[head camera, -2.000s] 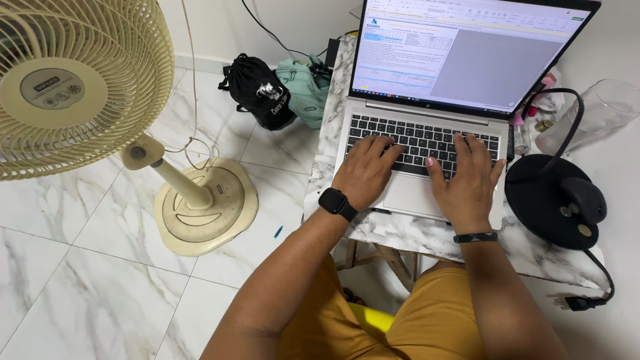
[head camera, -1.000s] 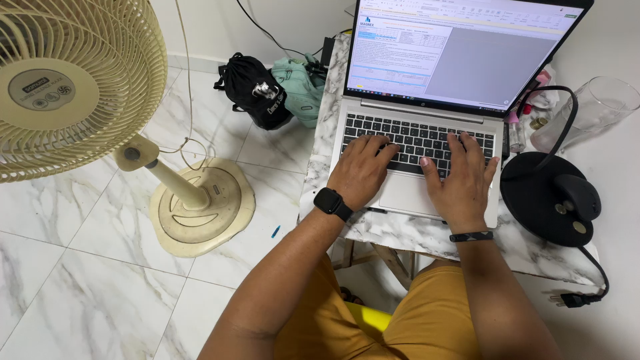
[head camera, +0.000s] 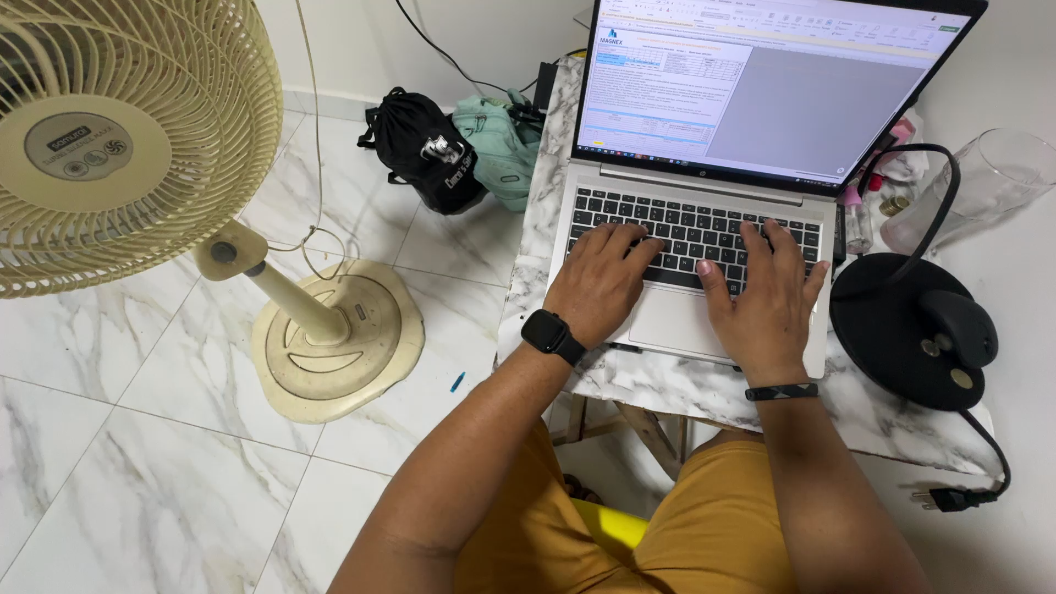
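Note:
A silver laptop (head camera: 701, 322) stands open on a marble-patterned table (head camera: 528, 289). My left hand (head camera: 598, 280), with a black smartwatch (head camera: 546, 332) on its wrist, rests over the left part of the black keyboard (head camera: 685, 235), fingers spread on the keys. Over the right part of the keys lies my right hand (head camera: 763, 309), its thumb by the space bar's right end and a dark band (head camera: 781, 392) around the wrist. Neither hand holds anything. The lit screen (head camera: 767, 91) shows a document page beside a grey area.
Right of the laptop are a black round base (head camera: 883, 338) with coins on it, a clear glass (head camera: 998, 173) and a power plug (head camera: 949, 498). A beige pedestal fan (head camera: 330, 330) stands on the floor at left. Behind it lie a black drawstring bag (head camera: 425, 153) and a green bag (head camera: 499, 148).

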